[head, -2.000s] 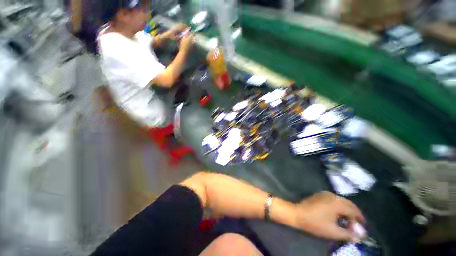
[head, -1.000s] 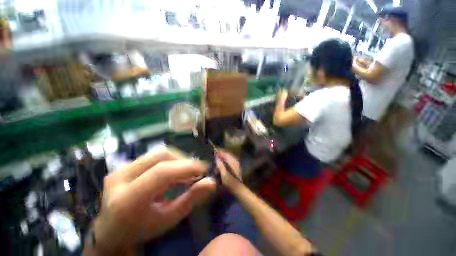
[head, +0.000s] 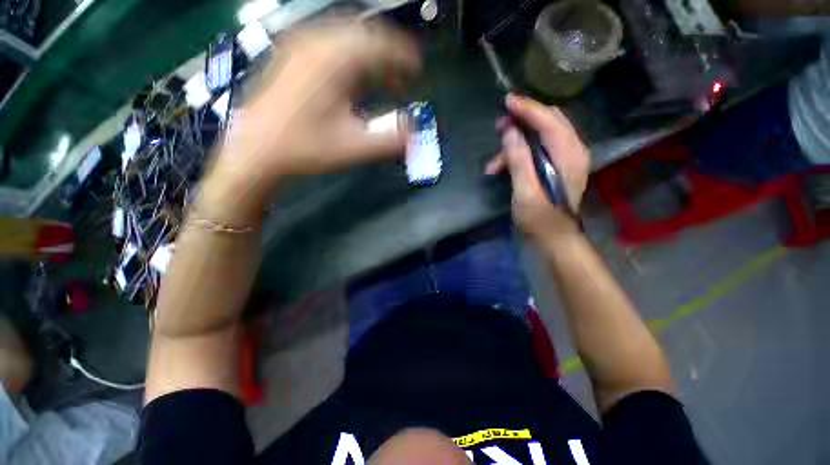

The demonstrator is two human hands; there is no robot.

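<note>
A mainboard [head: 424,156], blue at its upper end and white below, lies on the dark green mat. My left hand [head: 314,104] is blurred at its left, thumb against or just over its upper left edge. A small white piece [head: 386,123] shows by the thumb; whether the fingers grip it cannot be told. My right hand [head: 548,163] holds the black soldering iron [head: 549,178] like a pen, to the right of the board, its metal tip pointing up and away from the board.
A pile of LCD modules [head: 159,182] lies at the left, with waiting mainboards [head: 219,64] behind it. A round container [head: 575,45] with silvery bits stands at the upper right. A green conveyor [head: 118,50] runs at the upper left. A red stool [head: 692,195] stands at the right.
The view has swung from the neighbouring workers down to the bench. My hands, close together before, are now apart, and the mainboard now shows on the mat between them.
</note>
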